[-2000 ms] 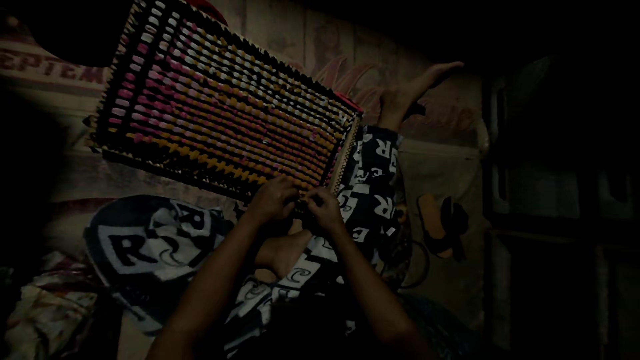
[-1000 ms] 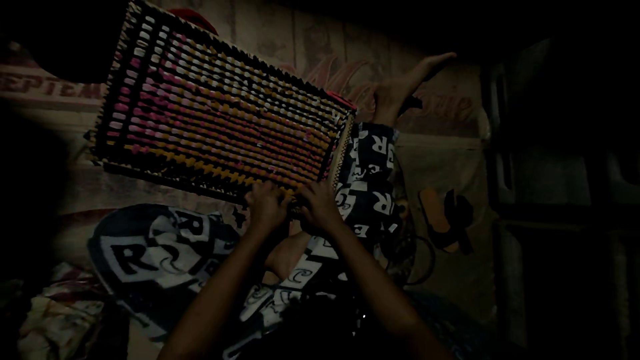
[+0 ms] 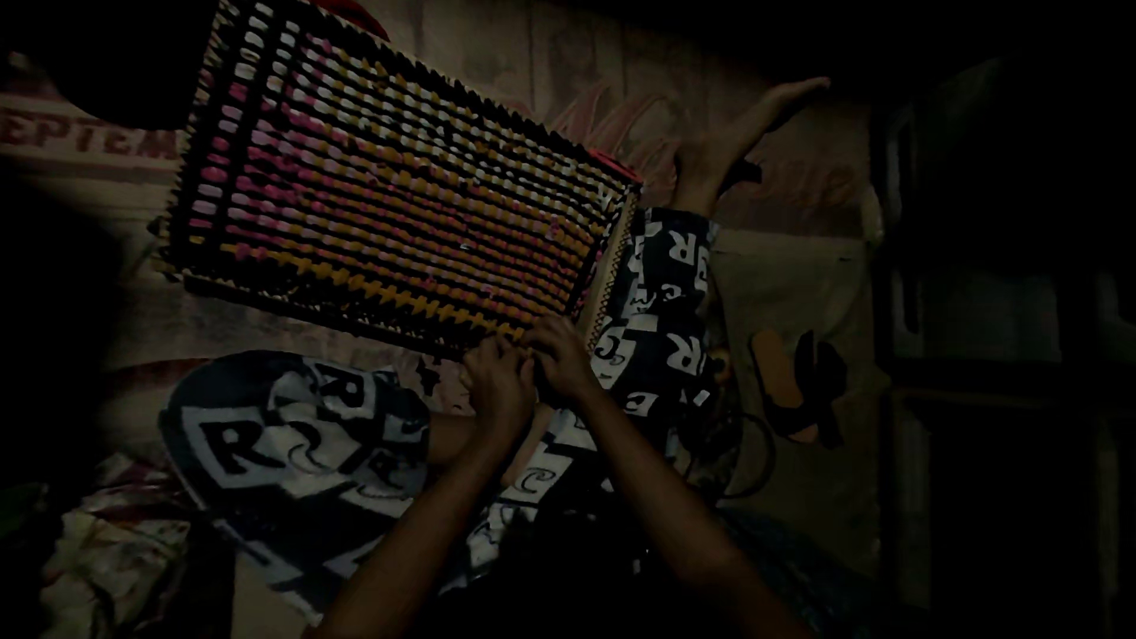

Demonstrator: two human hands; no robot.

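A woven mat of fabric strips [image 3: 382, 186], striped black, pink, white, orange and yellow on a rectangular frame, lies slanted in front of me, its right end beside my patterned trouser leg [image 3: 679, 293]. At its lower edge, near the right corner, my left hand [image 3: 499, 377] has its fingers bent against the strips. My right hand [image 3: 559, 355] is right beside it, fingers curled at the same edge. The fingertips of both hands nearly meet. The dim light hides whether they pinch a strip between them.
A printed sheet with large lettering [image 3: 799, 195] covers the floor. Sandals [image 3: 781, 382] lie to the right of my leg, near dark furniture or crates [image 3: 976, 337]. Crumpled cloth [image 3: 115, 559] is at the lower left. My bare foot [image 3: 745, 129] extends past the mat's right corner.
Both hands stay at the mat's lower edge, near its right corner, with small shifts of the fingers. The mat keeps its place against my leg.
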